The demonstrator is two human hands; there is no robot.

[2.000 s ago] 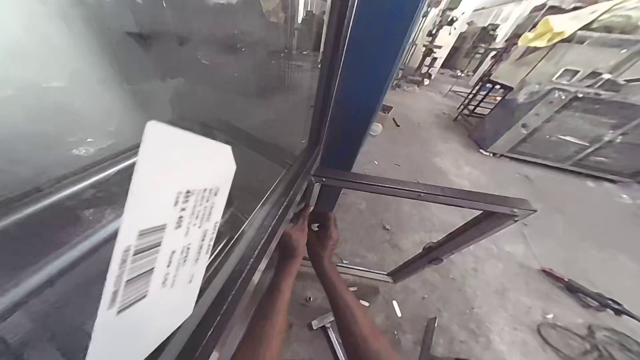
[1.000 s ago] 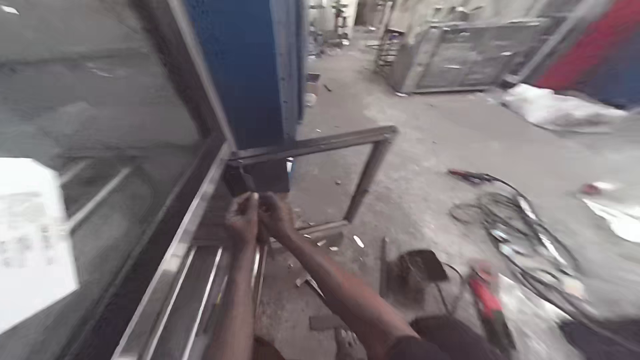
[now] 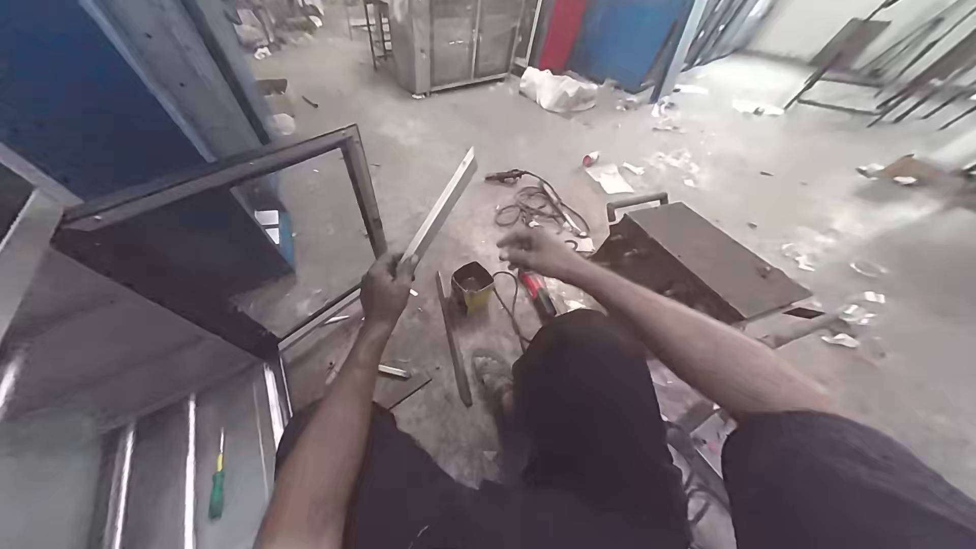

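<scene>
My left hand (image 3: 387, 288) is closed around the lower end of a flat metal strip (image 3: 442, 204), which points up and to the right. Beside it on the left stands an open rectangular metal frame (image 3: 213, 168), joined at its left end to a larger metal structure. My right hand (image 3: 537, 252) is raised over the floor, fingers partly curled and apart, with nothing visible in it. Below that hand lies a red and black power tool (image 3: 537, 296), partly behind my knee. A screwdriver with a green handle (image 3: 217, 494) rests on the panel at the lower left.
A yellowish open container (image 3: 473, 288) stands on the floor beside a long metal bar (image 3: 455, 343). Coiled cable (image 3: 541, 206) lies farther ahead. To the right is a dark metal box (image 3: 709, 259). A grey cabinet (image 3: 465, 42) and white plastic sheeting (image 3: 558, 90) are at the back.
My hands were together at the metal frame's corner; now they are apart, the left holding the metal strip and the right out over the floor. The view has swung right.
</scene>
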